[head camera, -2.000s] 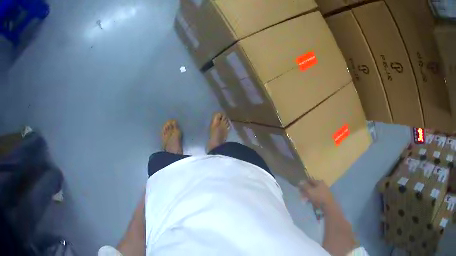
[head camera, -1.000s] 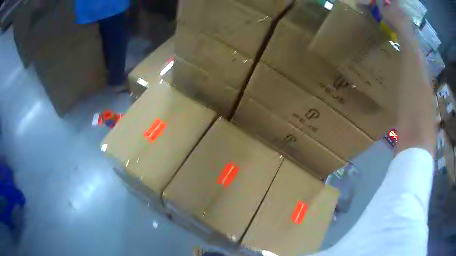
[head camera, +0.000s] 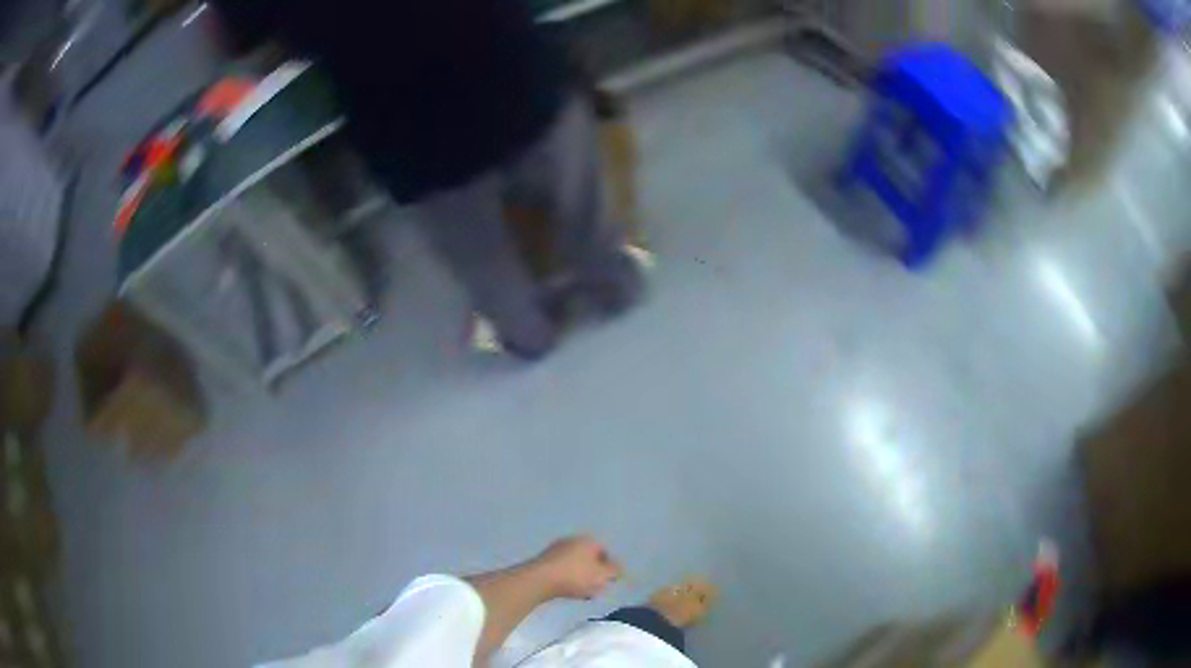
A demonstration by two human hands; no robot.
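My left hand [head camera: 579, 568] is at the bottom centre, with the white sleeve to its left. It is blurred; its fingers look curled and nothing shows in it. My right hand is out of the picture. A tan carton [head camera: 1003, 652] is cut off by the bottom edge at the lower right, with a blurred orange-red item [head camera: 1041, 594] beside it. Labels and a scale cannot be made out.
A person in a dark top [head camera: 457, 91] stands beside a green-topped worktable [head camera: 281, 146] bearing orange and white items. A small brown box [head camera: 146, 392] is on the floor near its legs. A blue stool [head camera: 934, 111] stands at the upper right. A brown carton [head camera: 1149, 483] is at the right edge.
The view has swung away from the carton stacks to the worktable, person and stool. My raised right hand has left the picture, and my left hand has come into view.
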